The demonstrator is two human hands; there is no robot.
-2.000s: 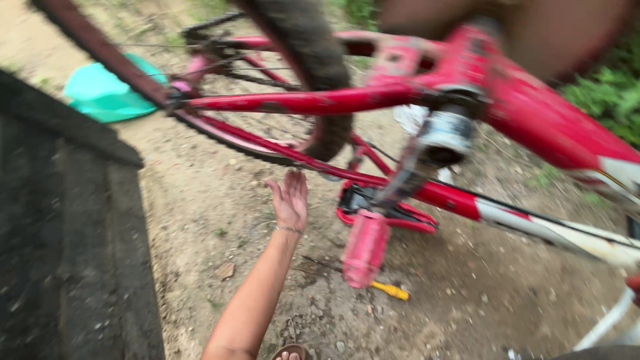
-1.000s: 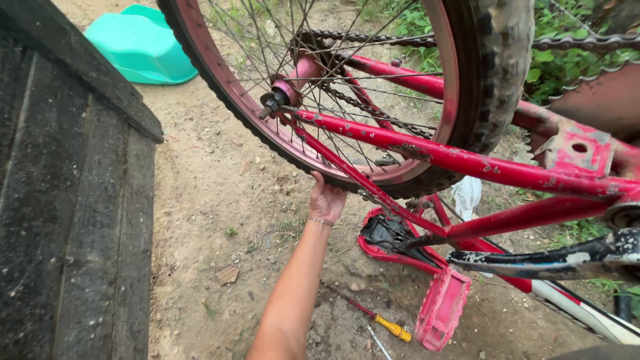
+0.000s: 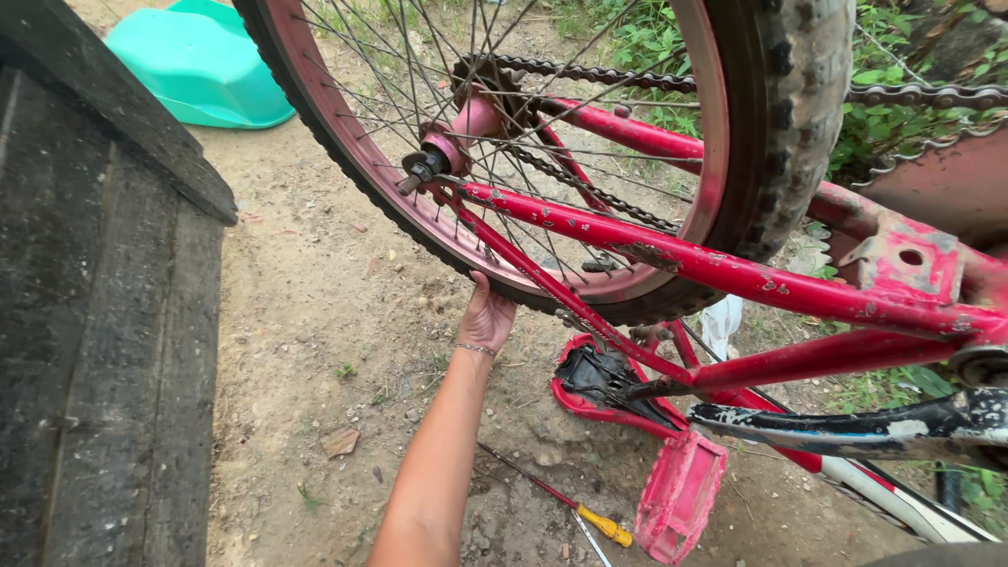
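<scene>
My left hand (image 3: 487, 319) is under the bicycle's rear wheel, its thumb against the knobby black tyre (image 3: 378, 206) and its fingers partly hidden behind it. The bicycle is upside down: its red frame (image 3: 583, 228), with chipped paint, runs to the right. A pink hub (image 3: 472, 122) with axle nut, the chain (image 3: 622, 76) and part of a chainring (image 3: 937, 185) show above. Below lie the red-edged saddle (image 3: 591, 378) on the ground and, nearer, a pink pedal (image 3: 681, 496) on its crank arm (image 3: 850, 425). My right hand is out of view.
Dark wooden boards (image 3: 118, 315) stand at the left. A turquoise plastic basin (image 3: 205, 67) lies on the dirt behind them. A screwdriver with a yellow handle (image 3: 605, 526) and a thin metal rod (image 3: 591, 539) lie near the pedal. Green plants (image 3: 874, 126) grow at the right.
Two seconds ago my left hand was open below the wheel; now it touches the tyre. The view has shifted toward the rear wheel.
</scene>
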